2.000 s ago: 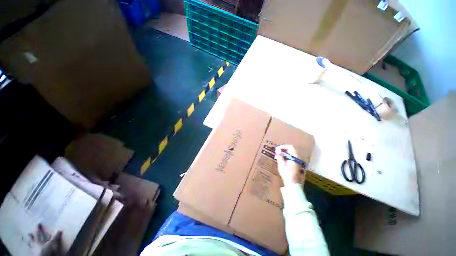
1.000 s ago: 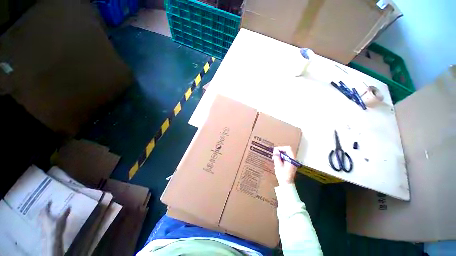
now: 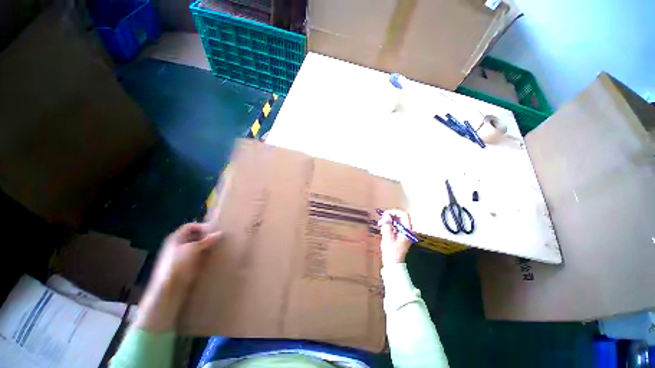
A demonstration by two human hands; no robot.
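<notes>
A brown flat carton [image 3: 287, 251] lies over my lap, its far right part by the white table edge, with dark bars over small printed text. My right hand [image 3: 395, 228] holds a dark purple marker pen [image 3: 406, 232] at the right end of the bars. My left hand [image 3: 178, 262], blurred, grips the carton's left edge, thumb on top; its other fingers are partly hidden. A pile of marked cartons [image 3: 54, 327], whitish on top, is at the lower left.
The white table [image 3: 345, 122] holds scissors [image 3: 457, 214], several pens [image 3: 461, 129], a tan tape roll [image 3: 492, 129], a paler roll [image 3: 396, 93] and a small black piece [image 3: 475, 195]. Large cartons [image 3: 603, 208] stand right and behind; a green crate [image 3: 248, 54] is behind left.
My left hand has moved from the pile at the left to the carton's left edge. The carton has shifted and turned slightly, and dark bars now run farther across its label. The view has shifted right.
</notes>
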